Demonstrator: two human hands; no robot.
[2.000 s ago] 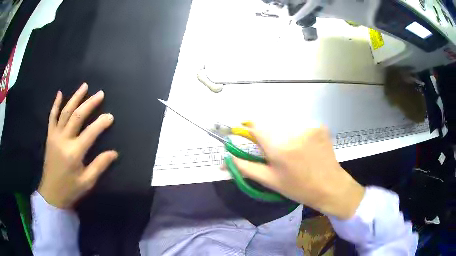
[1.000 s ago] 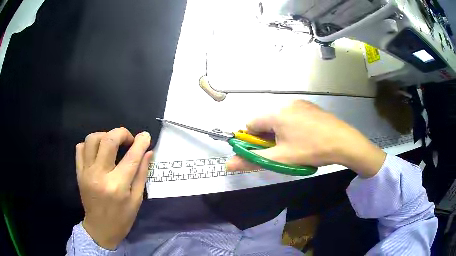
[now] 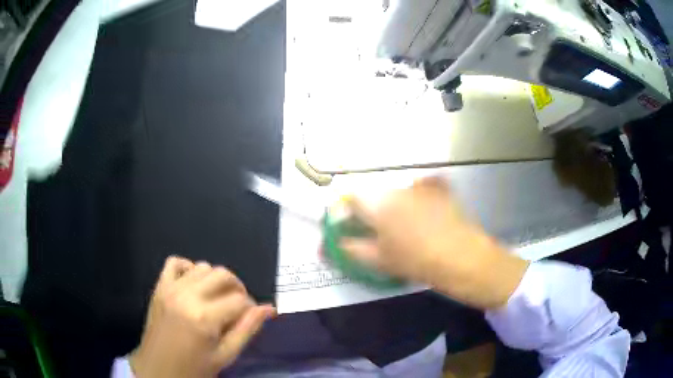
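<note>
A large flat black cloth panel lies on the left side of the white table. My left hand is at the panel's lower right edge, with thumb and curled fingers together at the cloth's edge. My right hand holds the scissors by their green handle loop; hand and scissors are motion-blurred. The blades point left and their tips lie over the panel's right edge. Whether the blades are apart cannot be told.
The sewing machine head with a lit display stands at the upper right. The slide plate is below it. A brown fuzzy lump sits at the right. White pieces lie at the top and left. A green rim shows lower left.
My left hand has moved from flat on the cloth to its lower edge, fingers curled. The scissors stay in my right hand, now blurred. The camera view has shifted.
</note>
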